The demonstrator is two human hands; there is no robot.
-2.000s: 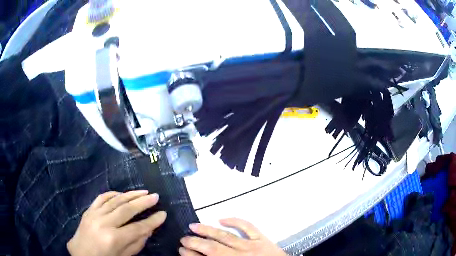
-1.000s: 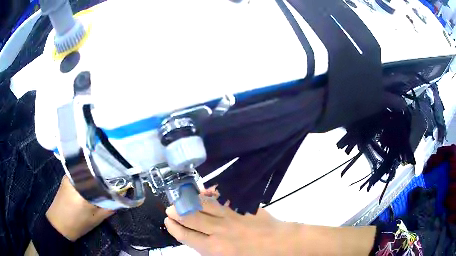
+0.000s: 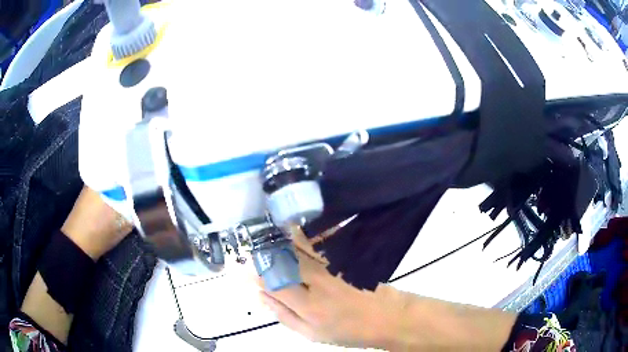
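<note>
The white sewing machine with a blue stripe fills the upper middle. Its curved metal guard and grey-blue cylinder stand at the needle area. My right hand is behind and beside the cylinder, its fingertips partly hidden by the cylinder and dial; what it touches cannot be seen. My left hand is hidden behind the machine head; only its wrist and forearm show at the left. Dark checked cloth lies at the left, beside and under my left forearm.
A bundle of black fringed strips hangs around the machine arm and reaches down near my right hand. A grey ribbed knob stands on the machine head. Blue crate and dark red cloth are at the right.
Both hands have moved from the cloth in front of the needle to up beside and behind the machine head. The cloth has gone from the bed in front of the needle. The view has shifted.
</note>
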